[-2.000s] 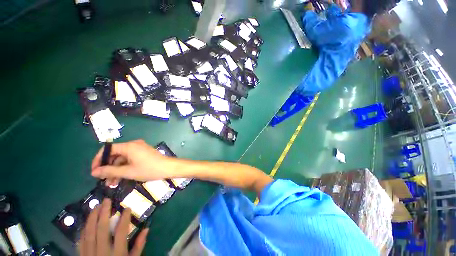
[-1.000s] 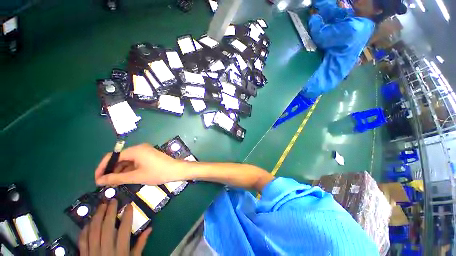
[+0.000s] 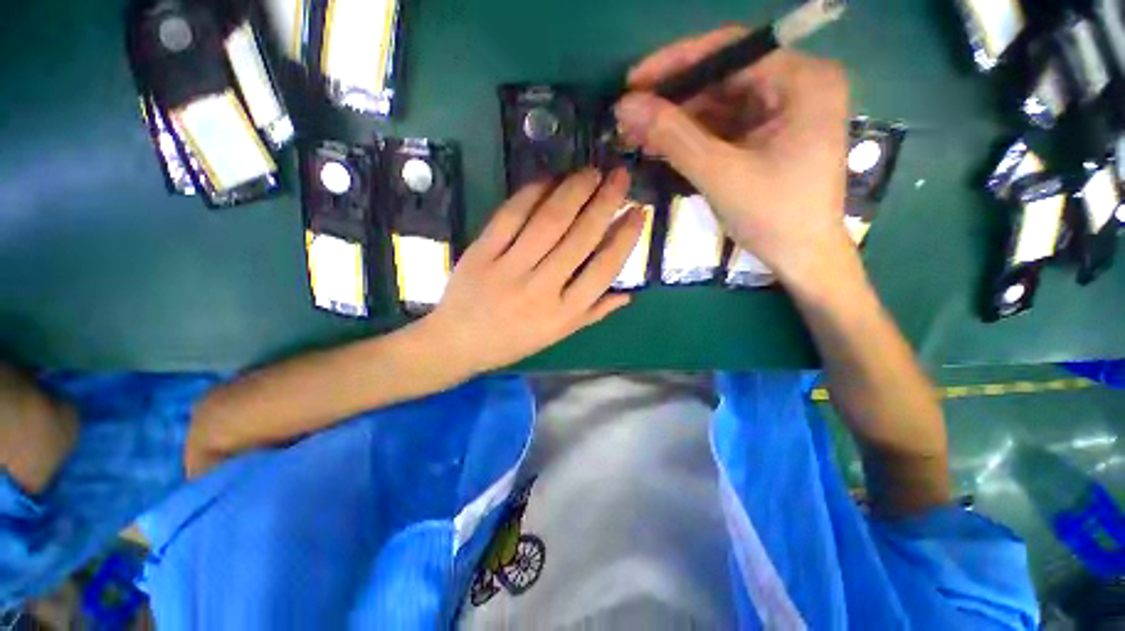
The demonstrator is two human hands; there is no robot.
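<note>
Black phone housings with white panels and round discs lie in a row on the green surface, discs pointing away from me. My left hand lies flat with spread fingers over two housings, one of them with a dull grey disc. My right hand holds a slim black pen-shaped tool with a pale rear end, its tip hidden at my fingertips over a housing beside my left fingers. Two housings lie side by side just left of my left hand. Another housing shows right of my right wrist.
A stack of overlapping housings lies at the upper left, with more housings beside it. Part of a housing pile is at the right. Another person's arm and blue sleeve are at the lower left. The bench's near edge runs before my torso.
The view has swung left and down, so the pile now sits at the right edge and my torso shows. My left hand still rests on the row; my right hand still holds the tool.
</note>
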